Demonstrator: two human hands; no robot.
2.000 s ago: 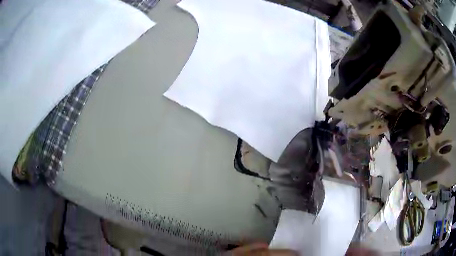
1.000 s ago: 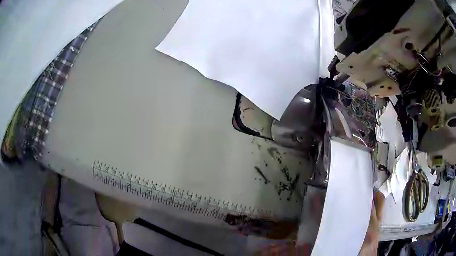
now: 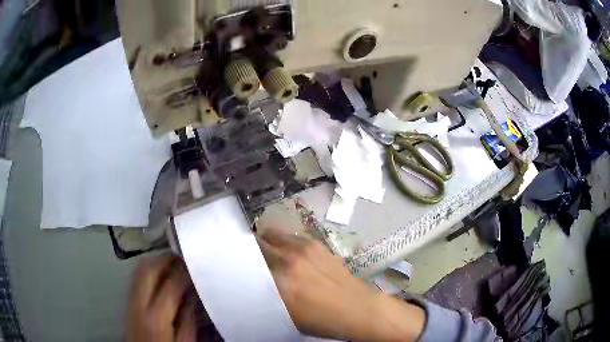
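Observation:
A wide white cloth strip runs from the metal folder plate below the needle area down to the bottom edge. My right hand lies against its right edge, fingers by the folder and blurred; its grip cannot be told. My left hand is blurred and dark at the strip's left side; its grip cannot be told. A white panel lies flat behind and left of the needle area. The cream machine head with paired tension knobs stands above.
Brass-olive-handled scissors lie right of the machine among white scraps. A small blue and yellow box is at the right table end. Dark cloth pieces lie beyond the table edge, and a clear plastic bag is at top right.
The view has swung right, so the machine and scissors now stand further left. Both hands now show more fully, beside the strip near the folder. The plaid cloth is mostly out of view.

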